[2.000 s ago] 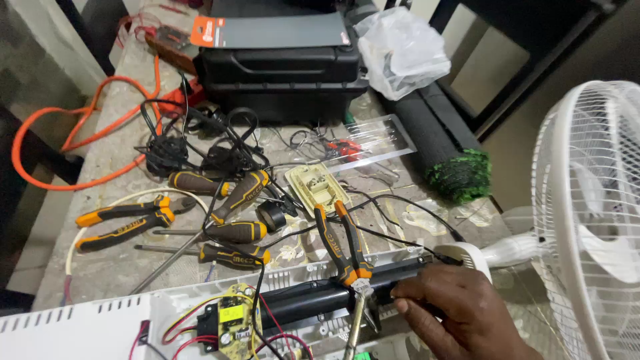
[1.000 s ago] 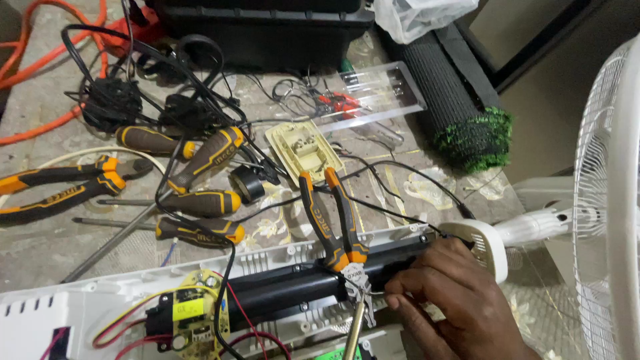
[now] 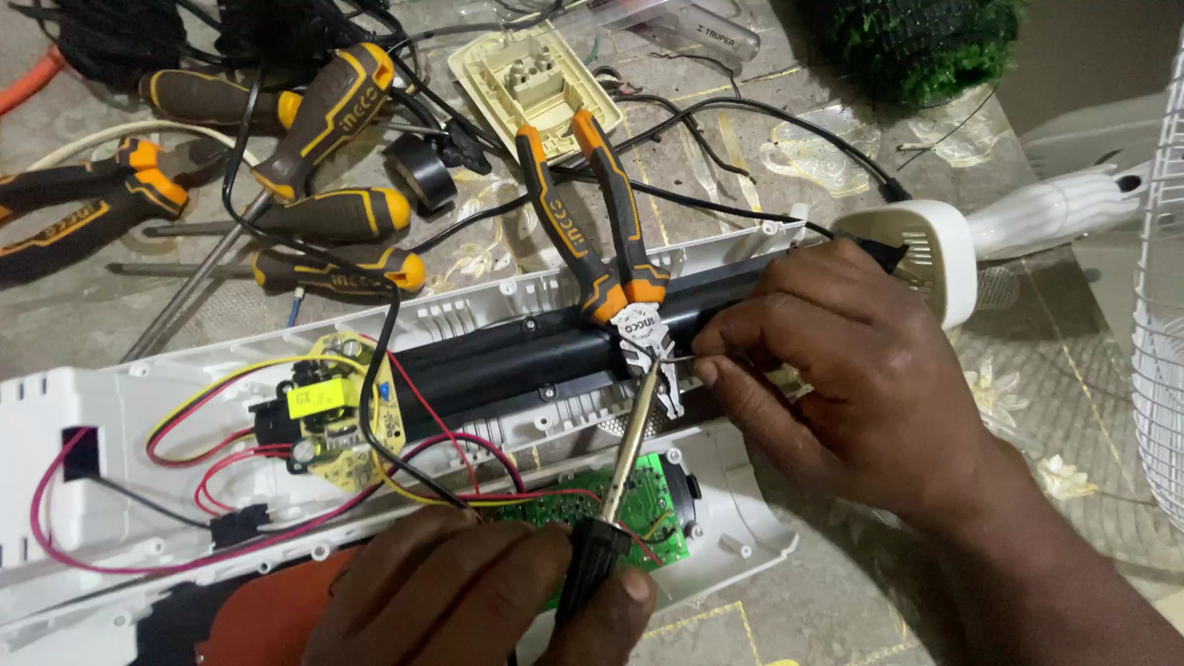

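Observation:
My left hand (image 3: 481,587) grips the black handle of a soldering iron (image 3: 634,444), low in the view. The iron's tip is at the jaws of the combination pliers (image 3: 640,319), whose orange and dark grey handles point up and away. My right hand (image 3: 823,370) pinches a thin wire or solder strand (image 3: 680,358) between thumb and fingers, close to the iron's tip. The pliers lie across a long black part (image 3: 518,356) in an opened white plastic housing (image 3: 462,305). Below them is a green circuit board (image 3: 647,504); a yellowish board (image 3: 347,416) sits further left.
Several screwdrivers (image 3: 338,268) and another pair of pliers (image 3: 92,208) lie at the upper left. A cream socket box (image 3: 536,83) and black cables (image 3: 777,109) are behind the housing. A white fan's grille (image 3: 1156,370) stands at the right, its white base (image 3: 911,250) beside the housing.
My left hand has come into view with the soldering iron's handle in it. The view has moved closer to the housing. My right hand remains beside the pliers.

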